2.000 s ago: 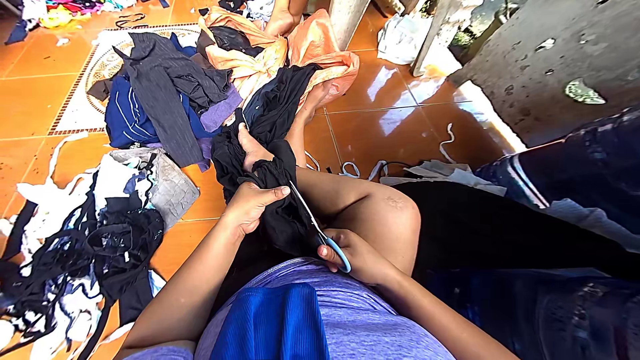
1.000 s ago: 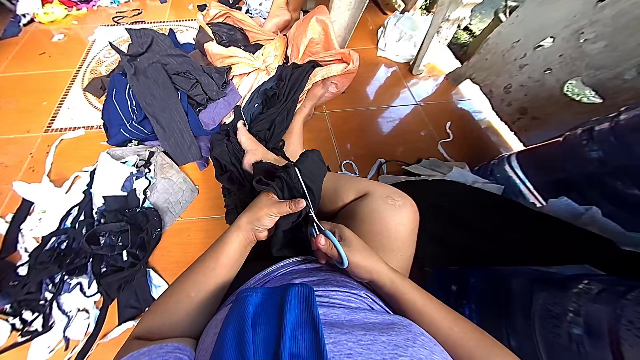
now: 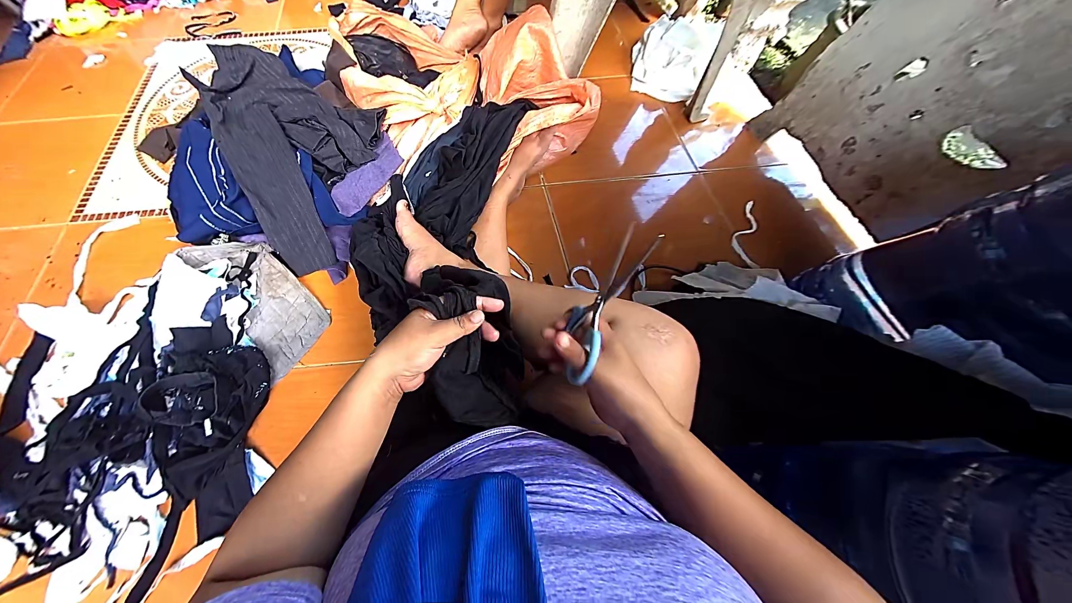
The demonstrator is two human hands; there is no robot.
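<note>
My left hand (image 3: pixel 431 339) grips a bunched piece of black cloth (image 3: pixel 469 377) over my lap, thumb on top. In my right hand (image 3: pixel 599 360) is a pair of scissors (image 3: pixel 596 310) with light blue handles, fingers in the loops. Their blades are parted and point up and away, over my bent knee and apart from the cloth. More black fabric (image 3: pixel 469 180) lies around my bare foot and runs up to an orange plastic sack (image 3: pixel 536 75). The lower edge of the held cloth is lost in the dark folds of my lap.
Left of the sack, a dark pinstriped garment (image 3: pixel 268 142) lies on blue and purple clothes. A heap of black and white fabric scraps (image 3: pixel 176 402) covers the tiles at left, beside a grey quilted piece (image 3: pixel 289 310). Dark blue wrapped bundles (image 3: pixel 971 251) and a concrete slab (image 3: pixel 921 109) stand at right.
The scissors were at the black cloth near my left hand; my right hand has moved them away to the right, and their blades are now apart. My left hand still holds the cloth.
</note>
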